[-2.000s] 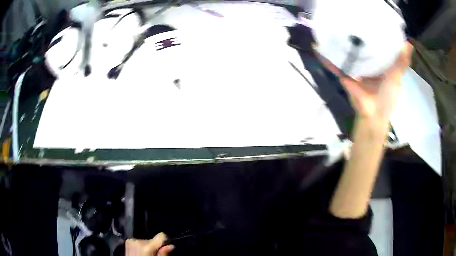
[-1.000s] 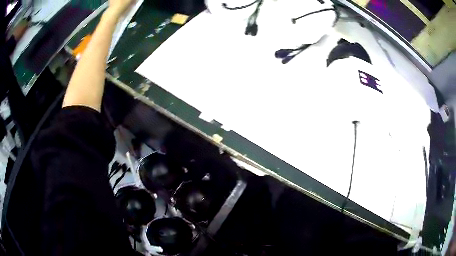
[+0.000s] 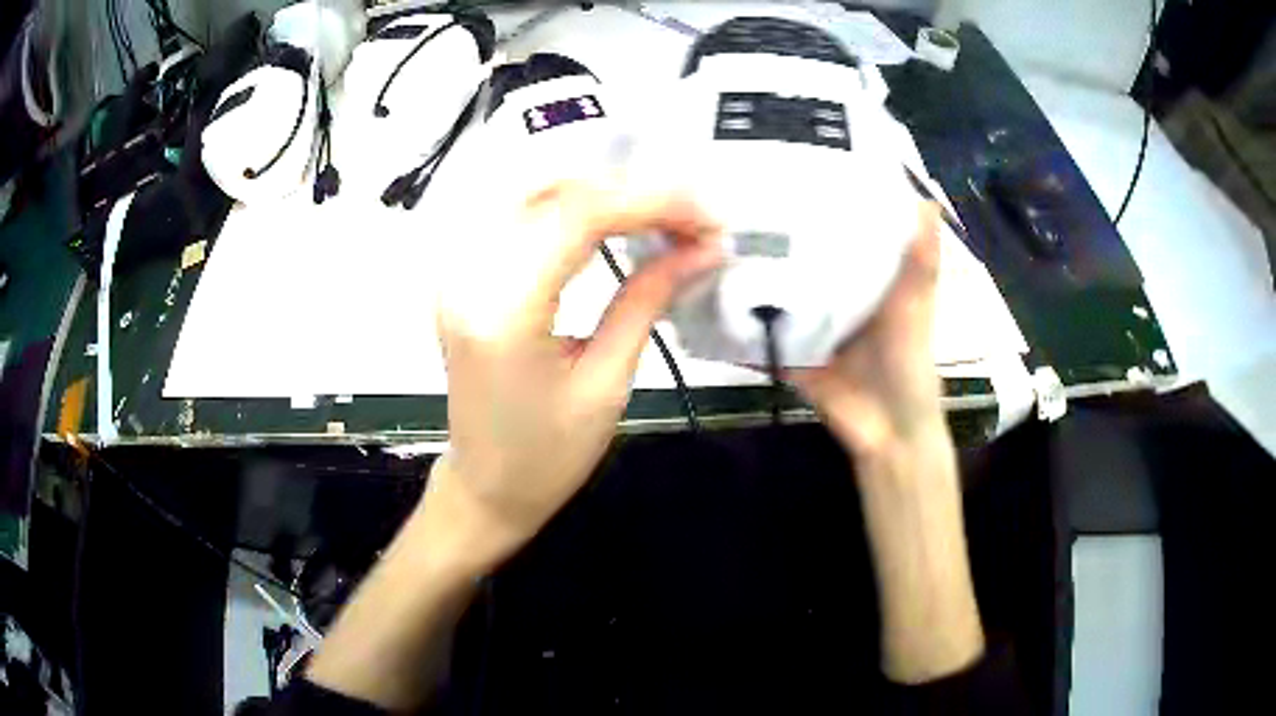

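A white PTZ dome camera [image 3: 826,182] is held up above the front of the bench, its black panel with small squares facing me and a black cable hanging from its lower end. My right hand [image 3: 889,364] grips it from the right and below. My left hand [image 3: 525,350] is at its left side, thumb and forefinger pinched together beside a small grey patch on the body. Whether the fingertips hold something small is too blurred to tell. A thin black lead [image 3: 658,336] runs over the table edge behind the left hand.
Another white camera with a purple-lit panel [image 3: 563,115] lies behind my left hand. Two white units [image 3: 262,133] with black cables lie at the back left. A black mouse [image 3: 1029,217] and a tape roll [image 3: 936,49] are at the right. A pale tray [image 3: 249,629] is below the bench.
The view has swung back to the bench's middle. Both hands are now together at the white camera, which was out of view one second ago. My left arm has come in from the far left.
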